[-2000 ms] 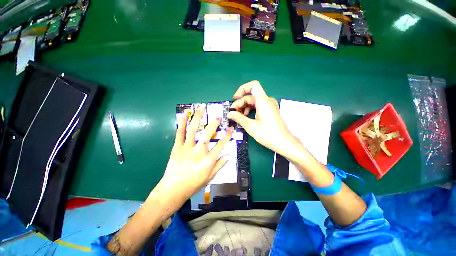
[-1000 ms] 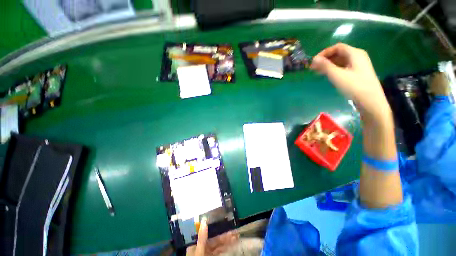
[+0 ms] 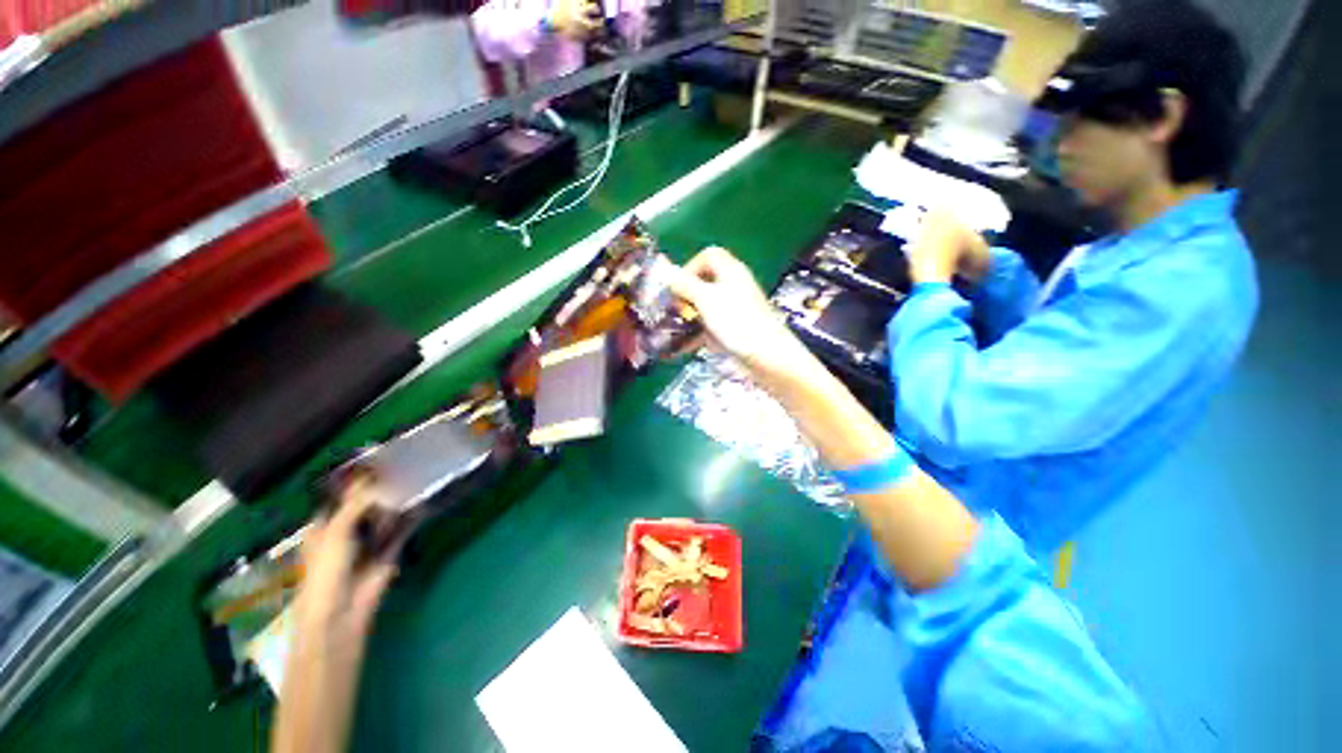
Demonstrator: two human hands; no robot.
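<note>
My left hand, blurred, is at the lower left with its fingers closed on the near end of a tablet assembly. My right hand, with a blue wrist strap, has thumb and finger at the far right end of another tablet assembly. A grey battery pack hangs off that unit's near side. The two units lie close together, end to end. Exactly how the right fingertips grip the unit is hard to see.
A red scrap bin with tan strips stands near the bench's right edge. A white sheet lies at the bottom. Another open unit is at lower left. A clear bag lies right. A person in blue works at right.
The view has swung right and up. My left hand has moved from the near tablet to the row of units. My right hand is now at a unit's far end.
</note>
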